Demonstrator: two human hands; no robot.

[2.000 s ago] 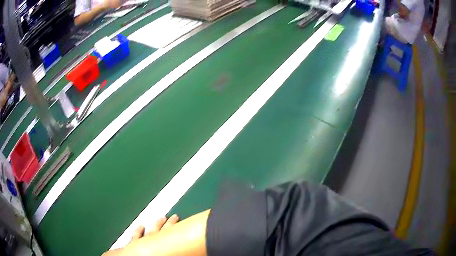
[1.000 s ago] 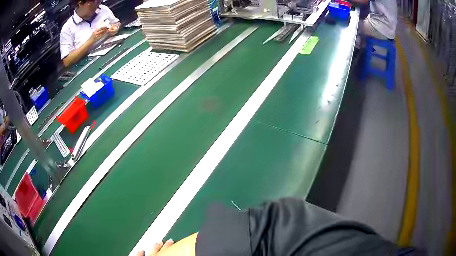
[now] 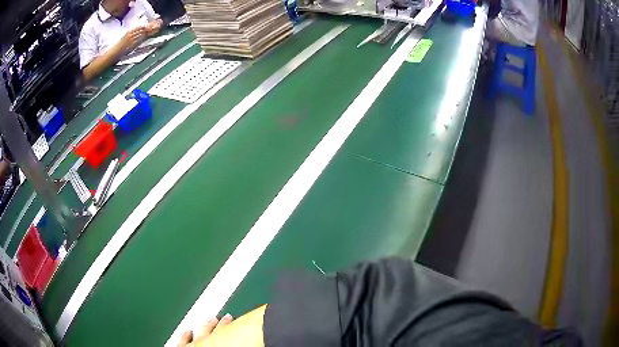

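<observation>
My right hand (image 3: 209, 329) is at the bottom edge, mostly cut off. Only a few fingertips show, over the white stripe (image 3: 288, 203) of the green belt (image 3: 224, 162). My forearm and dark sleeve reach in from the lower right and cover part of the belt. What the hand holds, if anything, is hidden. My left hand is out of the picture.
Across the belt are red bins (image 3: 96, 144), (image 3: 35, 259), a blue bin (image 3: 130, 114), a perforated white sheet (image 3: 193, 78), stacked trays (image 3: 237, 28) and a person (image 3: 108, 41). A green label (image 3: 419, 51) lies farther along; a blue stool (image 3: 514, 76) stands right.
The view has turned and shifted since two seconds ago, bringing the person across the belt into fuller view. My right hand stays low at the bottom edge, with fewer fingers showing than at first.
</observation>
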